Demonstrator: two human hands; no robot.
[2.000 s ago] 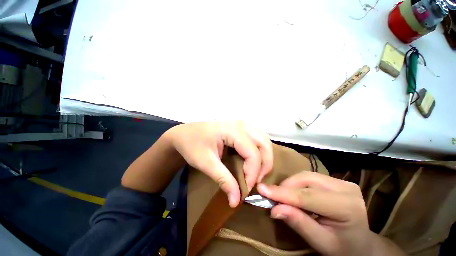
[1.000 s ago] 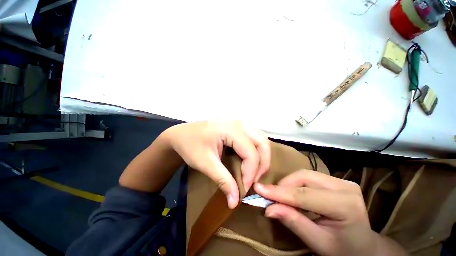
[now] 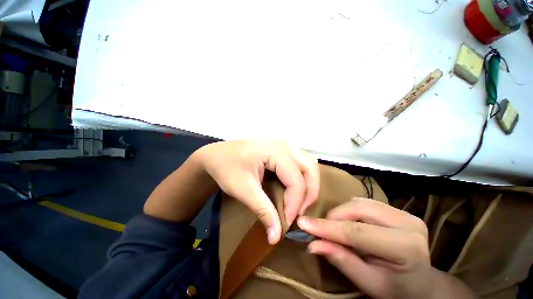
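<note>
A tan bag body lies on my lap, with a smooth orange-brown leather trim and a pale piping across it. My left hand pinches a folded edge of the bag between thumb and fingers. My right hand holds thread snips; only part of the silver blades shows at the pinched edge, and the handle is hidden in the palm. The fingertips of both hands are close together at this edge.
On the white table are a wooden-handled tool, two yellowish blocks, a green-handled tool with black cord, and a red jar. More brown bags are at the right. A metal frame stands at the left.
The snips' blades show less and look darker, further in at the pinched edge. The right fingertips have shifted slightly. The left hand keeps its pinch. The view has shifted a little.
</note>
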